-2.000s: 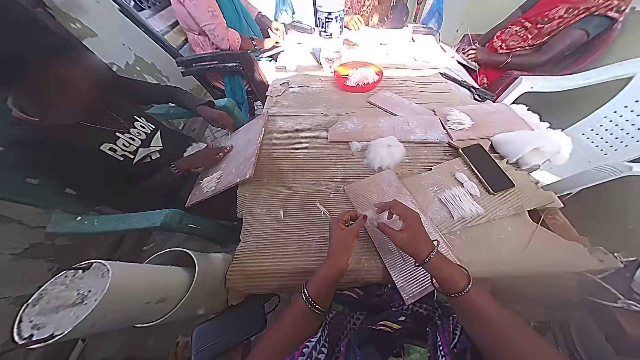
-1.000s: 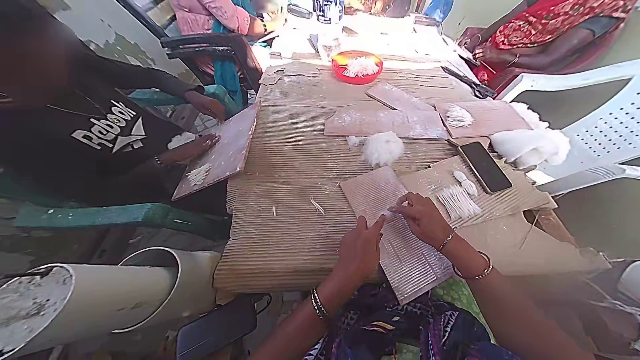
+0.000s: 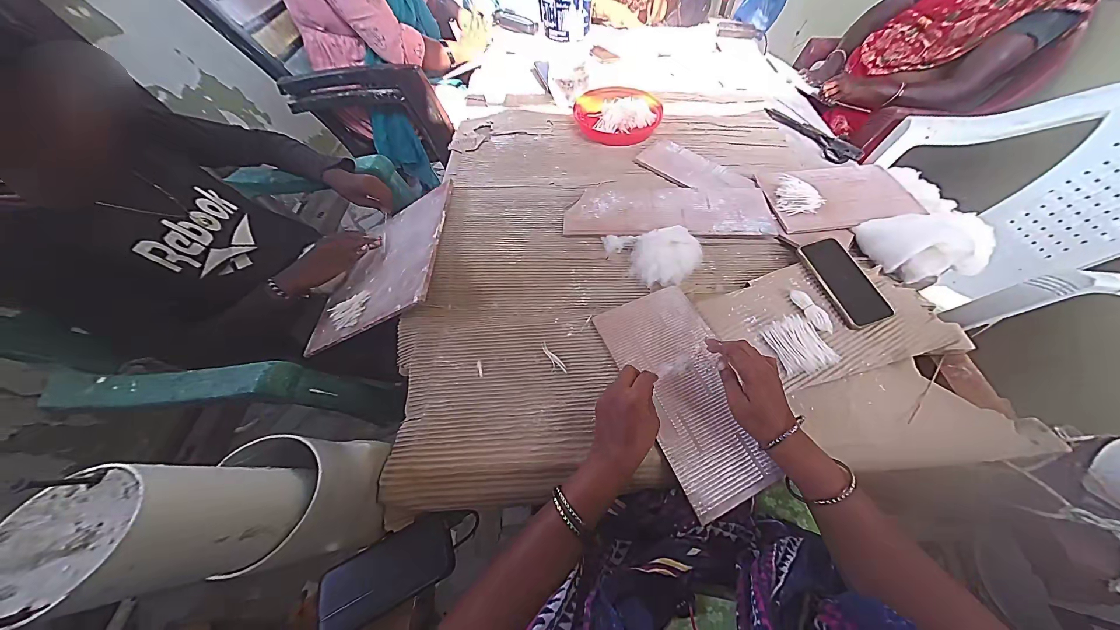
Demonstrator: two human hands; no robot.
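Observation:
Between my left hand (image 3: 627,416) and my right hand (image 3: 748,385) stretches a thin, wispy strand of white cotton (image 3: 682,363), pinched at each end by the fingertips. Both hands are over a ribbed board (image 3: 709,437) that lies slanted at the table's near edge. Beyond the board sits a loose tuft of cotton (image 3: 667,255). Thin white cotton wicks (image 3: 798,345) lie in a row on cardboard to the right, beside a small tied bundle (image 3: 812,311). A few stray wicks (image 3: 553,357) rest on the corrugated cardboard at the left.
A smartphone (image 3: 846,282) lies right of the wicks. Farther off are flat boards (image 3: 669,212), a cotton roll (image 3: 923,243), scissors (image 3: 818,138) and a red bowl (image 3: 619,136) holding wicks. A person at the left works on a tilted board (image 3: 394,254); other people sit at the far end.
My hands were close together over the board a second ago; now they are apart with the cotton drawn out between them. The co-worker at the left has raised one hand off the board.

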